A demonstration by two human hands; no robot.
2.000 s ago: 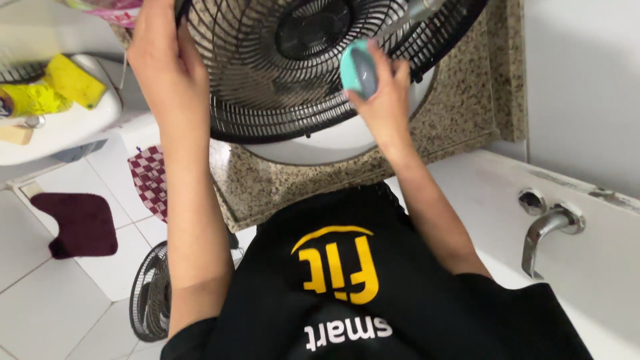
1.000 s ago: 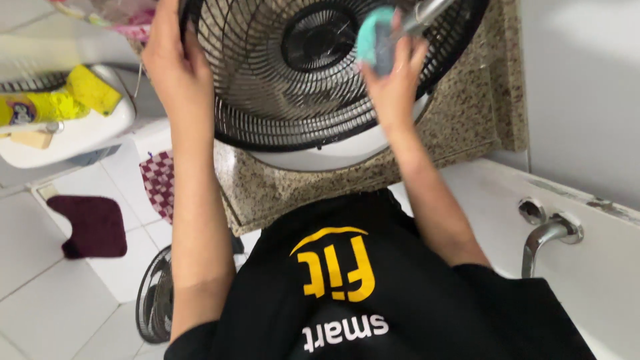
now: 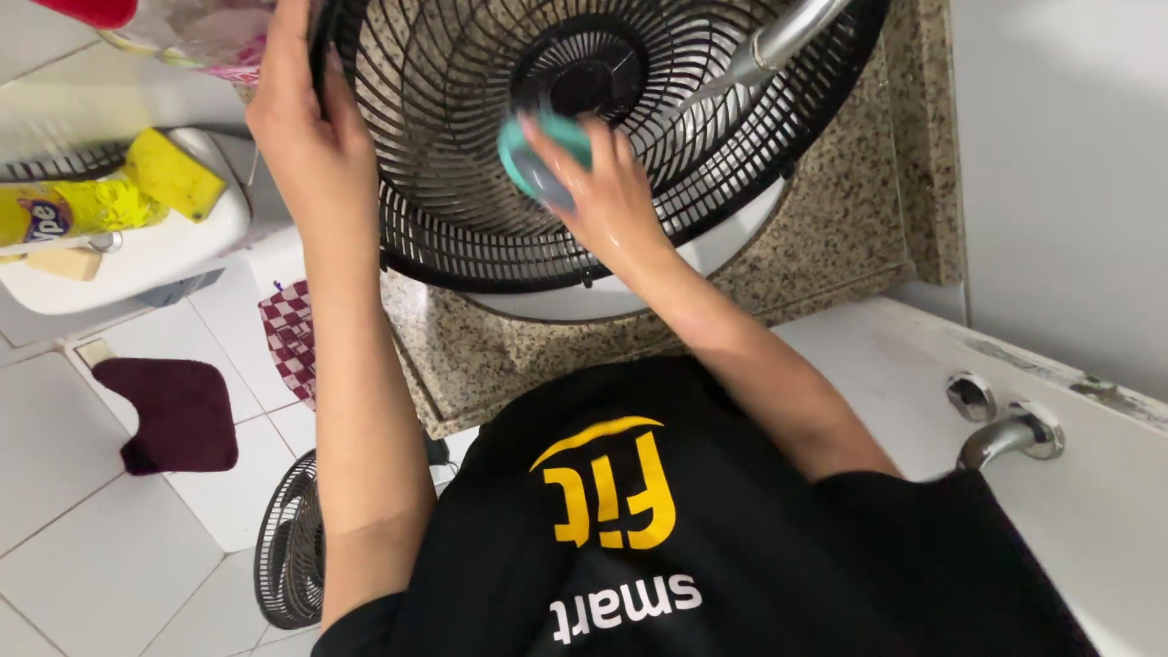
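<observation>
A black plastic fan grille [image 3: 456,210] lies tilted over a white basin [image 3: 730,239] set in a granite countertop [image 3: 821,237]. My left hand [image 3: 315,137] grips the grille's rim at its left side. In my right hand [image 3: 607,187] is a teal and grey scrubbing brush [image 3: 538,164], blurred, held against the inside of the grille just below its round centre; its underside is hidden. A chrome faucet [image 3: 776,46] reaches over the grille from the upper right, with water at its mouth.
At left, a yellow sponge [image 3: 178,173], a yellow packet [image 3: 78,212] and a bar of soap [image 3: 64,263] sit on a white toilet tank [image 3: 205,239]. A second fan [image 3: 290,547] stands on the tiled floor near a dark mat [image 3: 187,415]. A chrome spout [image 3: 1008,438] juts out at right.
My right hand has moved the brush from the grille's right side, near the faucet, to left and below its centre. My left hand still holds the rim.
</observation>
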